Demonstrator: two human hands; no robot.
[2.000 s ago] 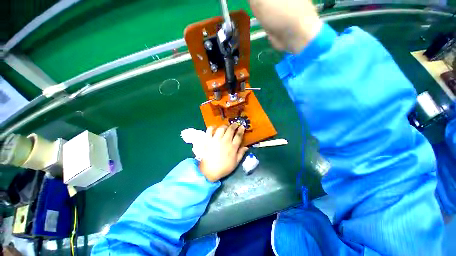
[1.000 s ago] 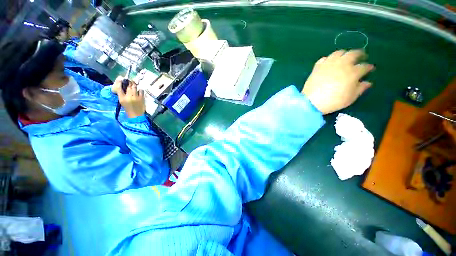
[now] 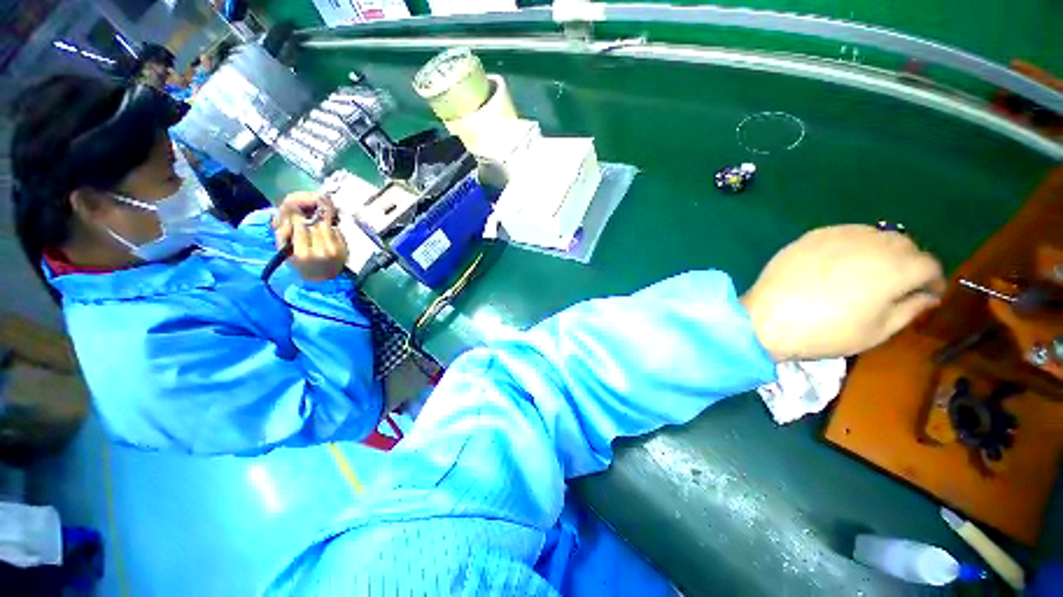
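My left hand (image 3: 845,294) is palm down over the bench, at the left edge of the orange press base (image 3: 909,449). Its fingers are bent and the palm side is hidden, so I cannot tell if it holds anything. A small dark round workpiece (image 3: 734,177) lies on the green bench beyond the hand. The top of another dark part (image 3: 889,227) shows just behind the knuckles. The dark toothed nest (image 3: 981,418) is on the orange base. A crumpled white wipe (image 3: 804,388) lies partly under my wrist. My right hand is out of view.
A white bottle with a blue tip (image 3: 909,560) and a pale flat strip (image 3: 983,548) lie before the base. A thin silver rod (image 3: 988,288) juts left from the press. A white box (image 3: 548,192), tape rolls (image 3: 452,84), a blue unit (image 3: 443,239) and a person (image 3: 210,315) are left.
The view has swung left from the press. Since the last frame, a workpiece has come into sight near the ring mark, and my left hand has moved towards the press, covering part of the wipe.
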